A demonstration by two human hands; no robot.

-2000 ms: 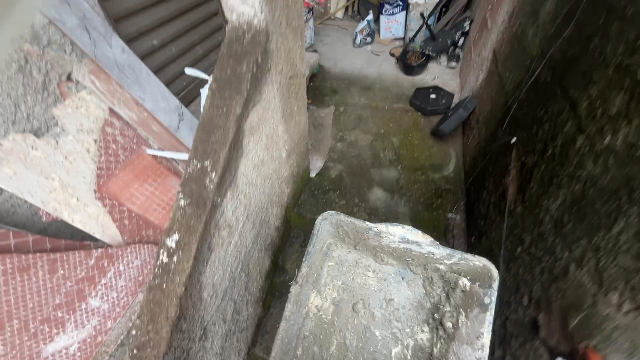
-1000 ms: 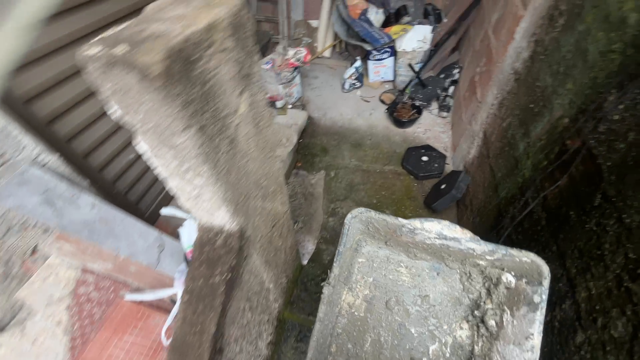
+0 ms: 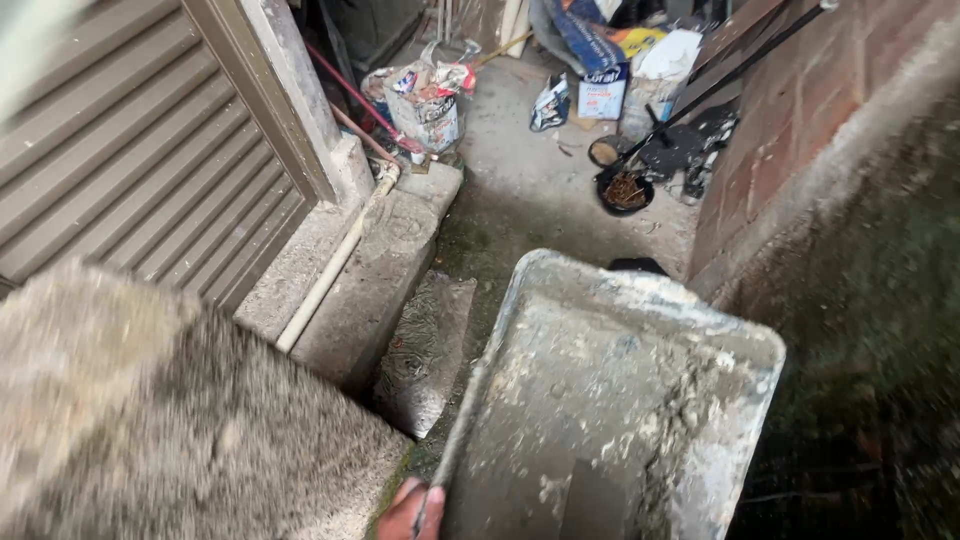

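Note:
A rectangular mortar tray (image 3: pixel 570 390), crusted with grey cement, fills the lower right of the head view. My left hand (image 3: pixel 411 510) grips its left rim near the bottom edge, with fingers and thumb showing. Wet-looking cement residue coats the tray's floor, with a rougher ridge of it along the right side. A flat dark grey piece (image 3: pixel 592 502) lies in the tray at the bottom; what it is cannot be told. My right hand is not in view.
A rough concrete wall (image 3: pixel 225 442) stands at lower left, beside a concrete ledge (image 3: pixel 352 300) with a pipe. A mossy wall (image 3: pixel 885 300) borders the right. Ahead are a debris-filled bucket (image 3: pixel 431 112), a paint can (image 3: pixel 602 94) and a long-handled black dustpan (image 3: pixel 625 193).
The view has moved forward along the passage. My left hand has come into sight on the tray's rim. The black hexagonal weights seen earlier are now mostly hidden behind the tray.

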